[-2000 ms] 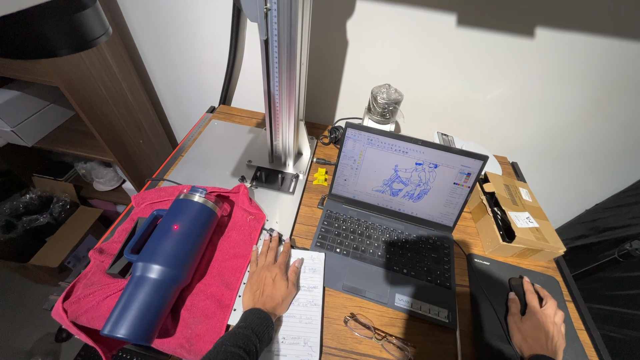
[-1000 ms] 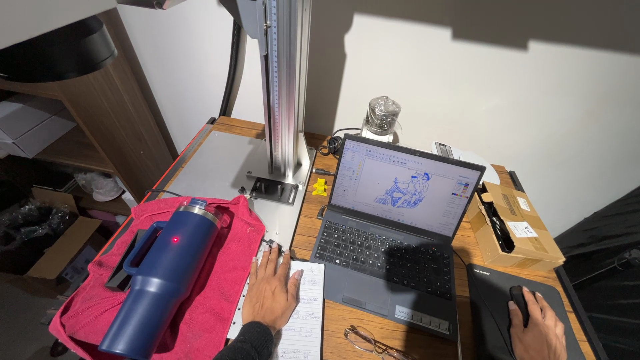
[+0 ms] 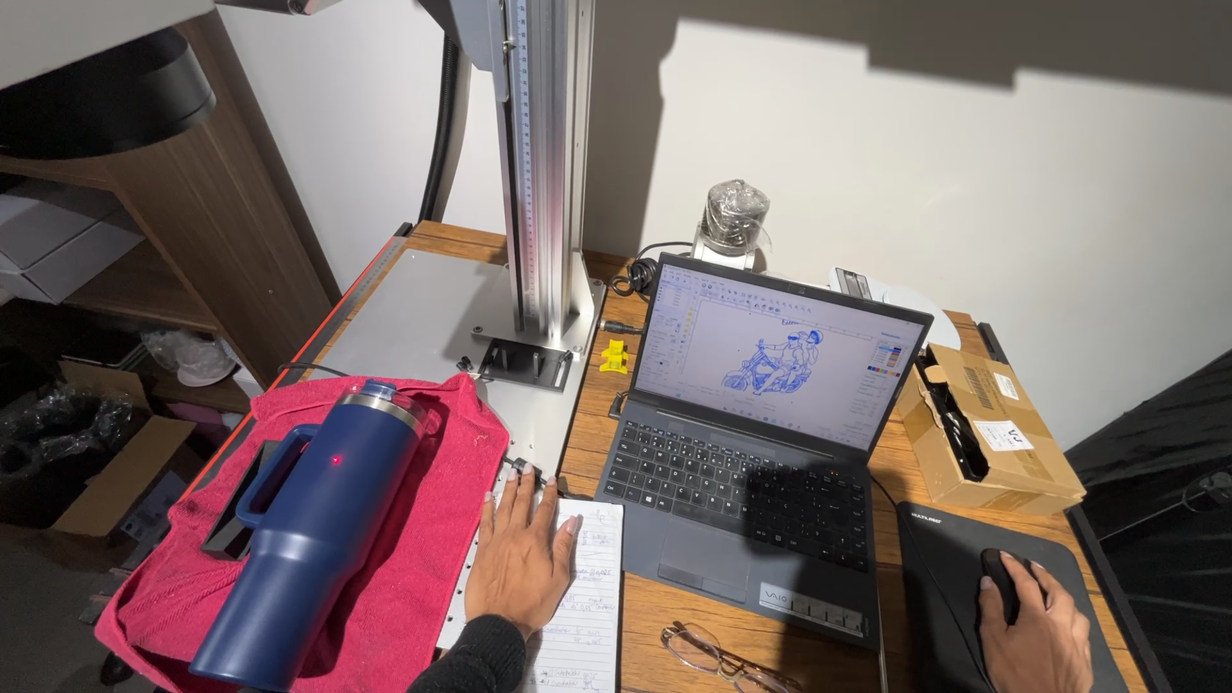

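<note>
My left hand (image 3: 520,563) lies flat, fingers spread, on the left part of a handwritten notebook (image 3: 587,616) and the metal base plate's edge. To its left a blue handled tumbler (image 3: 322,539) lies on a pink towel (image 3: 404,577), a red light dot on its side. My right hand (image 3: 1039,626) rests on a black computer mouse (image 3: 1001,582) on a dark mouse pad (image 3: 953,558). Between my hands stands an open laptop (image 3: 751,481), its screen showing a blue line drawing of two figures on a motorcycle. Eyeglasses (image 3: 703,654) lie in front of it.
A metal column with a scale (image 3: 549,173) rises from the grey base plate (image 3: 423,308). A black cylindrical machine head (image 3: 106,96) hangs at upper left. Right of the laptop sits a cardboard box (image 3: 991,433). Behind it stands a plastic-wrapped object (image 3: 734,217); a yellow piece (image 3: 614,357) lies beside the screen.
The drawing on the laptop screen appears smaller than two seconds ago, with more blank space around it. My left hand stays on the notebook and my right hand stays on the mouse.
</note>
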